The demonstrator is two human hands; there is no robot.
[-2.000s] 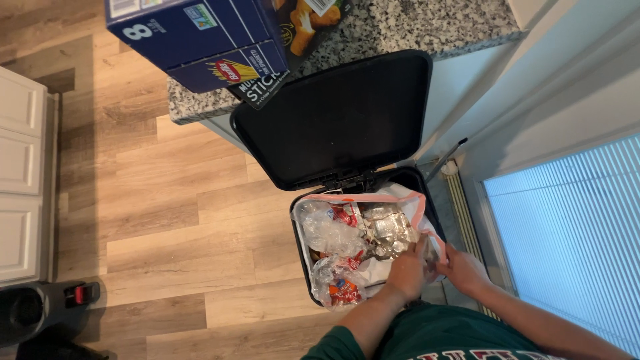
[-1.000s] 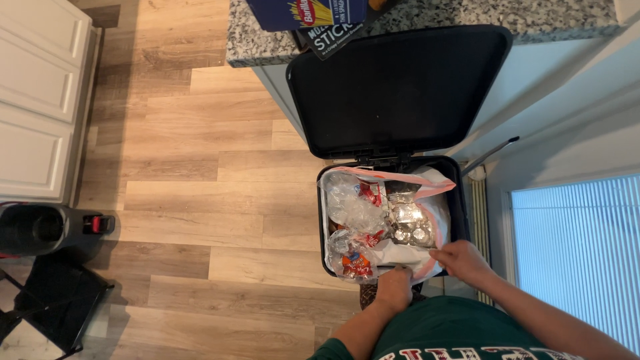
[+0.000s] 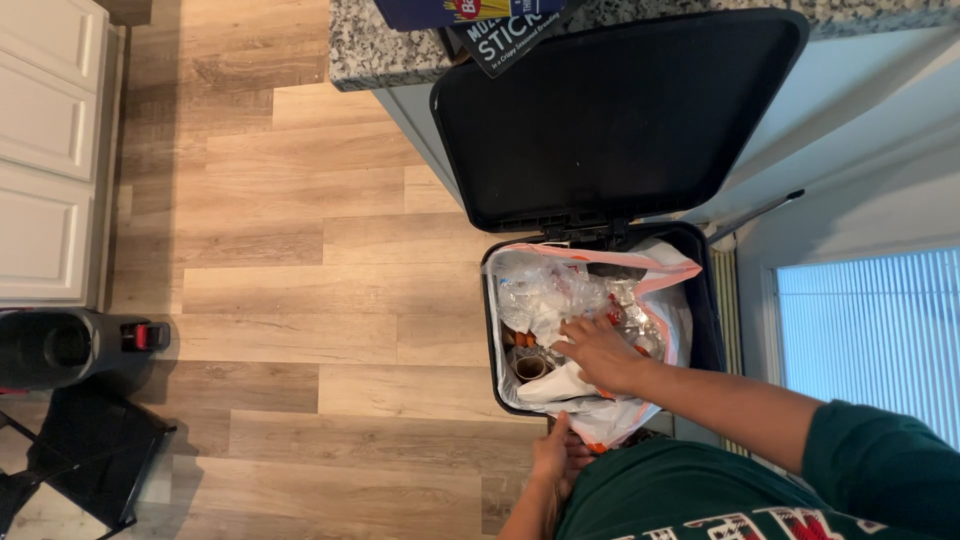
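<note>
A black trash can stands with its lid raised, lined by a white trash bag with a pink drawstring band. Inside lie crumpled clear plastic, foil, a cardboard tube and orange-red scraps. My right hand reaches into the can, fingers spread, palm down on the trash; whether it touches the plastic or foil firmly is unclear. At the near rim my left hand holds the bag's edge, thumb on the near side of the can, its other fingers partly hidden by my shirt.
A granite countertop with food boxes borders the raised lid. White cabinets, a gray and black appliance and a black folding chair or stool are at left. A window with blinds is at right.
My right hand has moved from the bag's near right edge onto the trash inside. The cardboard tube now shows, and the foil is more covered. The view has shifted.
</note>
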